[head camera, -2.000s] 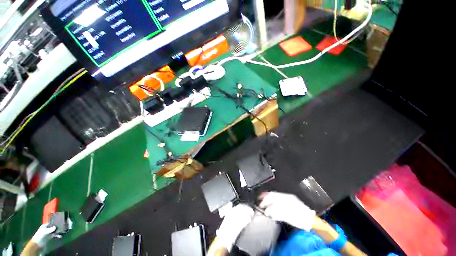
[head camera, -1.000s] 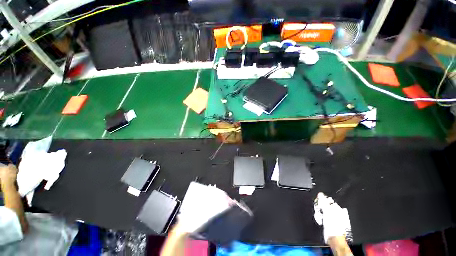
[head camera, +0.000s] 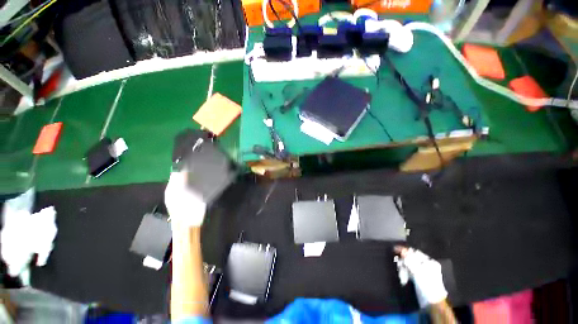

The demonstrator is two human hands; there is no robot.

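Note:
My left hand (head camera: 184,197), in a white glove, reaches out left of centre. It holds a flat dark grey box (head camera: 214,176), blurred, over the near edge of the green belt. A darker flat shape (head camera: 189,143) shows just behind that box. My right hand (head camera: 423,276), also gloved, rests low on the bench at the right, fingertips pointing up-left; whether it holds anything is unclear. More grey boxes lie on the black mat: one at centre (head camera: 315,221), one right of it (head camera: 381,218), one nearer (head camera: 250,271) and one at left (head camera: 151,236).
A green-topped stand (head camera: 405,130) across the bench bears a black box (head camera: 335,107), tangled leads and a white power strip (head camera: 310,68). The green belt (head camera: 149,120) carries orange cards (head camera: 217,114) and a small black box (head camera: 102,157). A white cloth (head camera: 28,234) lies at the left.
My left hand has moved from the near bench forward and left to the belt edge with a box. My right hand stays at the right. The view has shifted; the monitor is out of it.

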